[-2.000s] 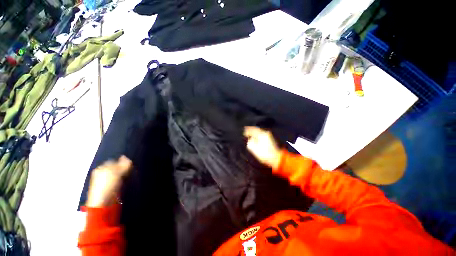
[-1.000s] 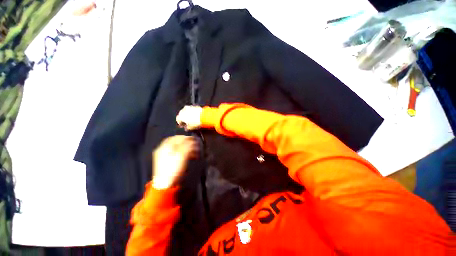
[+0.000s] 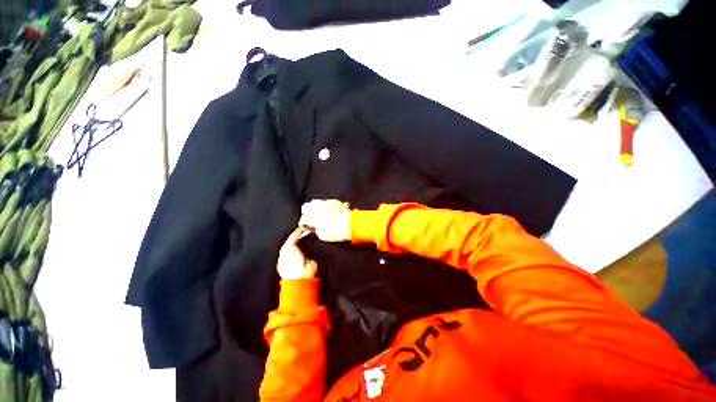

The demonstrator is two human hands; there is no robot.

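A black coat (image 3: 204, 180) lies front up on the white table, its neck and hanger hook (image 3: 256, 55) at the far end. Its front panels are brought together, with wrinkled lining (image 3: 357, 318) showing lower down. Pale buttons show on the right panel, one at the chest (image 3: 324, 154). My right hand (image 3: 326, 220) and my left hand (image 3: 297, 255) meet at the front edge near the middle of the coat, fingers pinching the edge. Something small and metallic shows between the fingertips; I cannot tell what it is.
Olive-green garments (image 3: 23, 180) lie along the left side. Thin black hangers (image 3: 93, 137) lie on the white table (image 3: 94, 235). Another dark garment (image 3: 345, 9) is at the far edge. Clear plastic bags, a metal flask (image 3: 559, 59) and a red-and-yellow-handled tool (image 3: 627, 140) are at the right.
The open front panels have come together over most of the lining. My hands have moved from apart to the front edge, and now touch there. The view has shifted.
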